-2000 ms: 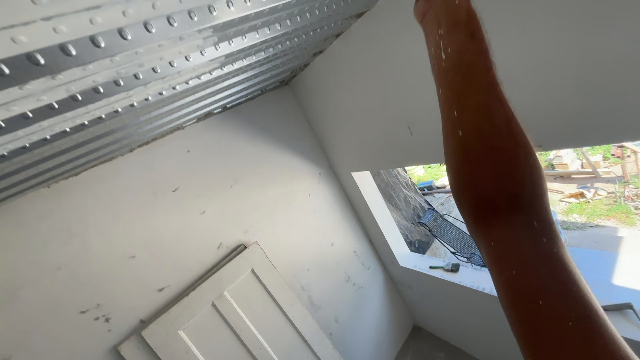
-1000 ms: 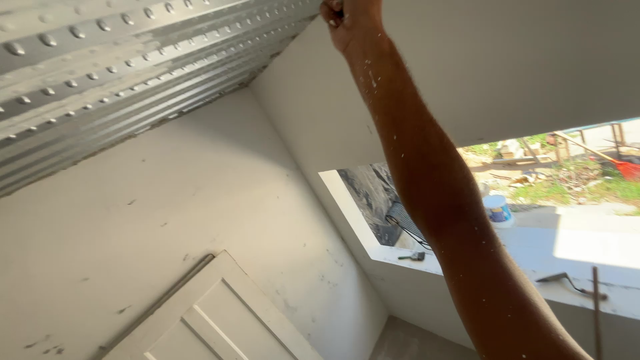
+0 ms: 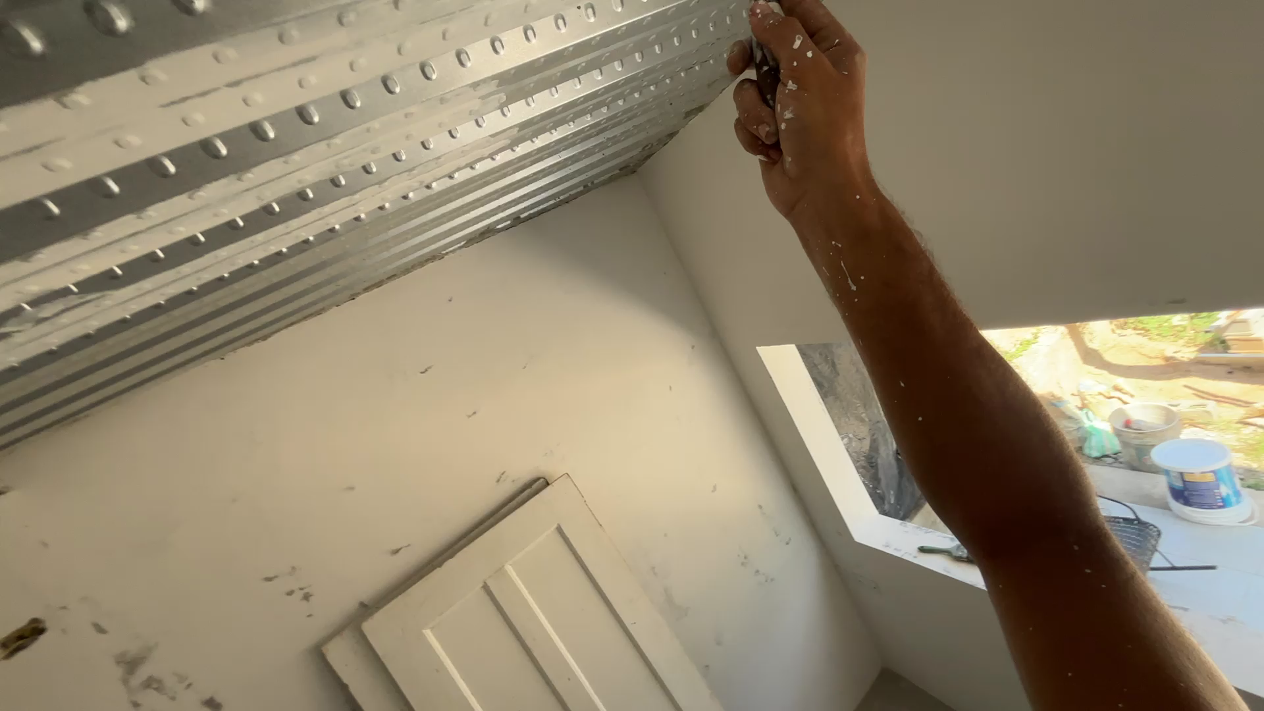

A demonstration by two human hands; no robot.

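My right hand, speckled with white paint, is raised to the top of the view, where the corrugated metal ceiling meets the upper wall. Its fingers are closed round a dark handle; the tool's working end is hidden or out of frame, so its kind cannot be told. Paint spots also mark the forearm, which crosses in front of the window opening. My left hand is not in view.
White panelled doors lean on the marked white wall. A paintbrush lies on the windowsill. Beyond are a wire paint grid, a white-lidded bucket and a grey bucket.
More of my right hand and the dark handle shows now than in the earlier frames. The view has shifted, and the buckets outside now show beside the forearm.
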